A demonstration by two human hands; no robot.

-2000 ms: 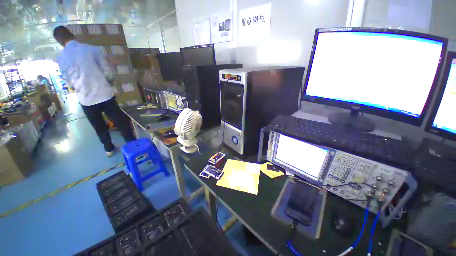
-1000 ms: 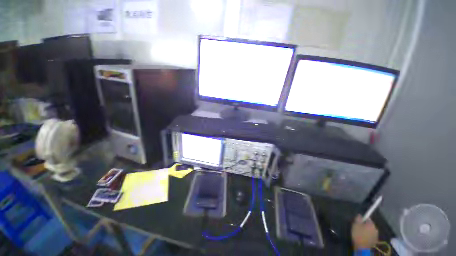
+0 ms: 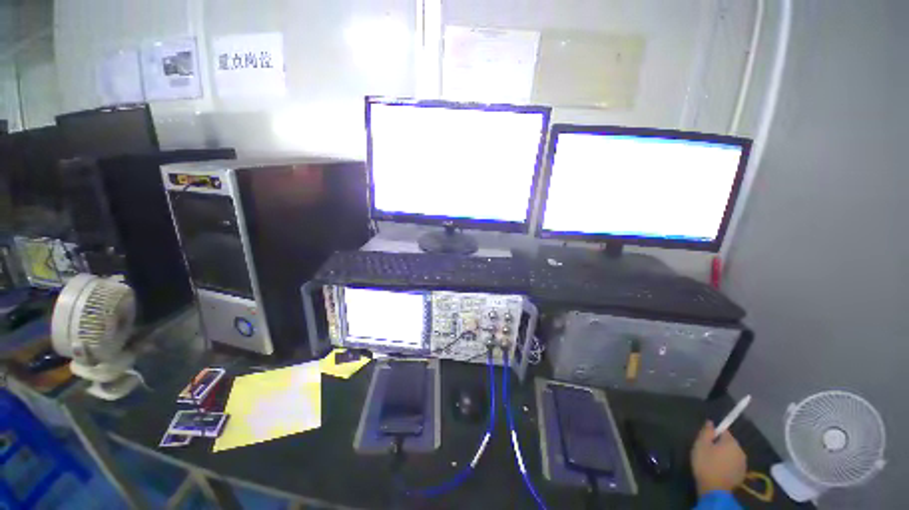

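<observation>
My right hand (image 3: pixel 718 460) is at the lower right, closed around a slim white pen (image 3: pixel 733 416) that points up and to the right. A blue sleeve shows at the wrist. My left hand is out of the picture. A dark phone (image 3: pixel 403 400) lies on the left coupler plate (image 3: pixel 371 434), with a plug or cable end at its lower edge. Another dark phone (image 3: pixel 583 428) lies on the right coupler plate (image 3: pixel 620 468), also with a cable at its lower edge.
A tester (image 3: pixel 478 324) with blue cables (image 3: pixel 488 418) stands behind the plates. Mice (image 3: pixel 464 402) lie beside them. A white fan (image 3: pixel 835 438) and yellow loop (image 3: pixel 757 486) are at right. Yellow paper (image 3: pixel 269 403), cards (image 3: pixel 201 423) and another fan (image 3: pixel 95 334) are at left.
The view has swung right from the aisle, person and trays to face the bench. My right hand with the pen came into view at the lower right and stays near the right fan.
</observation>
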